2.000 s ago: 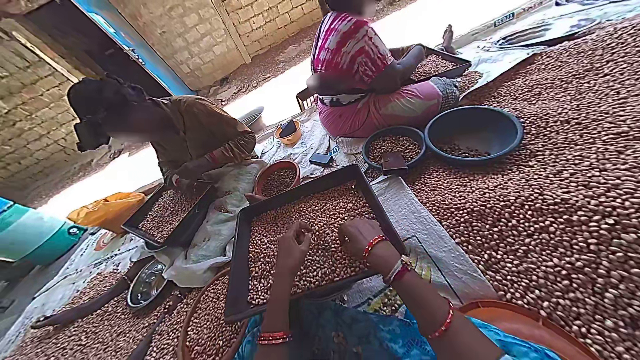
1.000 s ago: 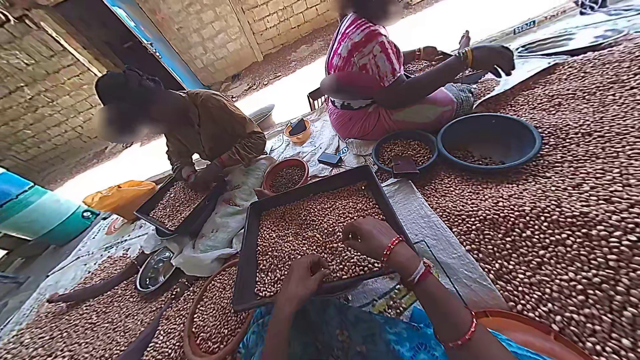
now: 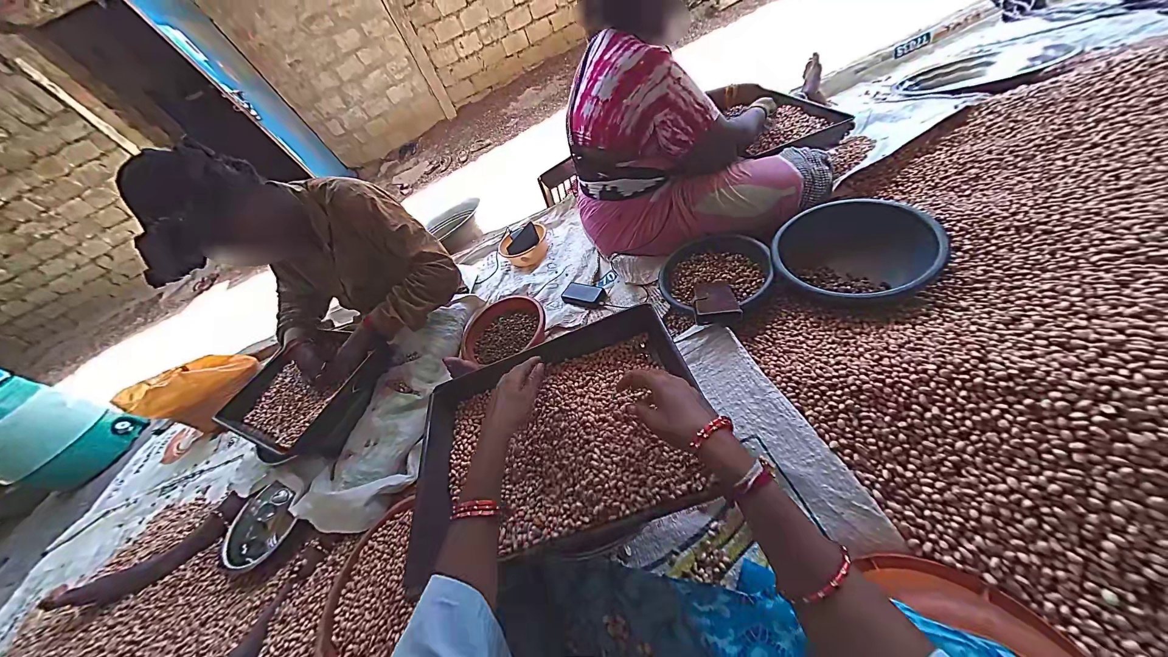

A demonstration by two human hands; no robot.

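A black rectangular tray (image 3: 422,511) lies before me, filled with a layer of small brown nuts or seeds (image 3: 584,447). Over its far left part, close to the rim beside a reddish bowl, is my left hand (image 3: 517,392), its fingers bent; whether they pinch anything is too small to tell. My right hand (image 3: 664,406) hovers at the tray's right side, fingers curled and parted above the nuts, with nothing visible between them. Red bangles circle both wrists. The reddish bowl (image 3: 545,321) just beyond the tray holds darker, smaller pieces.
A large heap of nuts (image 3: 985,392) spreads on the right. Two blue-grey basins (image 3: 940,246) stand beyond the tray. Two people (image 3: 365,237) sit ahead, each with hands in a tray. An orange basin (image 3: 958,593) is near my right arm; a round container of nuts (image 3: 342,584) lies left.
My left hand has moved from the tray's near part to its far left part. The person in pink has brought a raised hand back down to their tray.
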